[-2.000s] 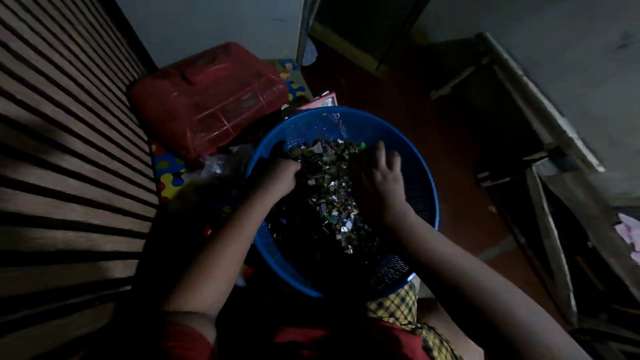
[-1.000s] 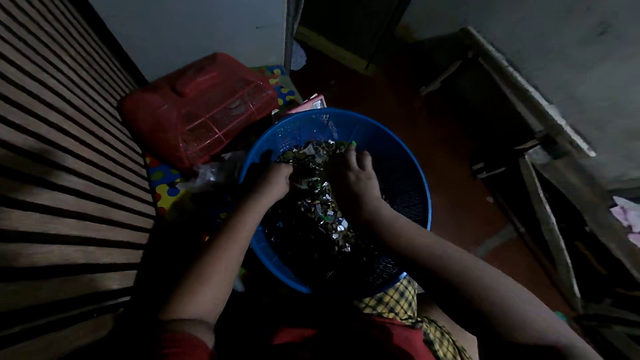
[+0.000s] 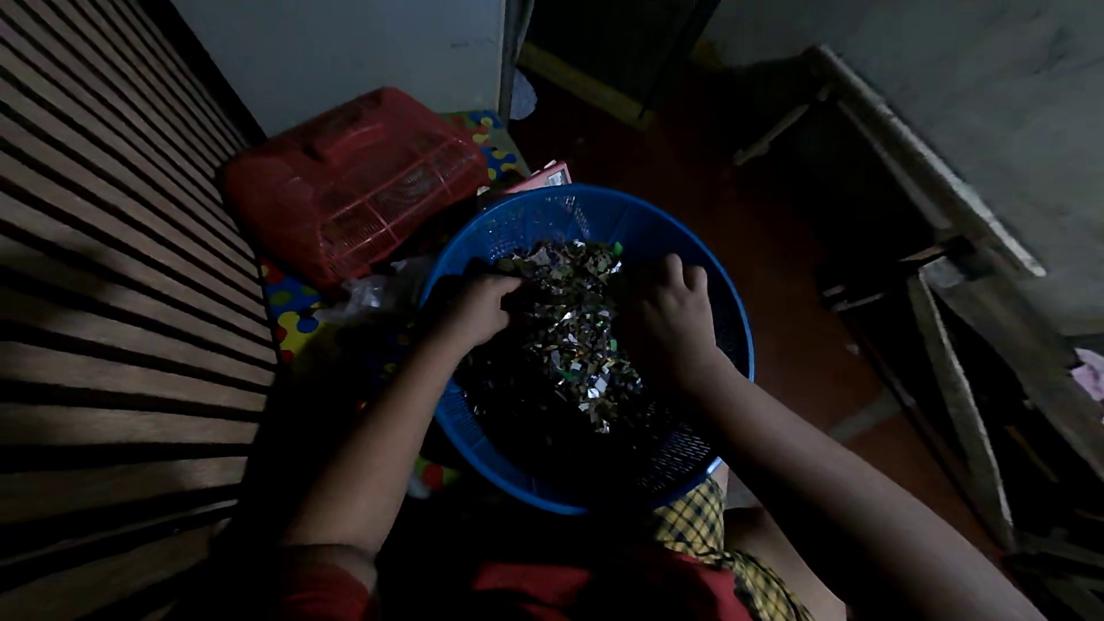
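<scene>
A round blue plastic basket (image 3: 735, 302) with perforated walls stands in front of me, close to my lap. Inside lies a heap of small shiny cut pieces (image 3: 573, 332), silvery and brown with a few green bits; their material is unclear. My left hand (image 3: 483, 312) is at the heap's left side, fingertips in shadow. On the right side of the basket is my right hand (image 3: 677, 315), knuckles up and fingers bent, its fingertips hidden. Whether either hand holds any pieces cannot be seen.
A red plastic basket (image 3: 354, 172) lies beyond on the left, on a colourful patterned mat (image 3: 297, 319). Clear plastic (image 3: 366, 297) is beside it, and a pink box (image 3: 548, 177) behind the blue rim. Wooden slats (image 3: 129, 405) run along the left; a wooden frame (image 3: 957, 405) stands right.
The gap between my two hands over the heap is wider than one second ago, with more of the shiny pieces in sight between them.
</scene>
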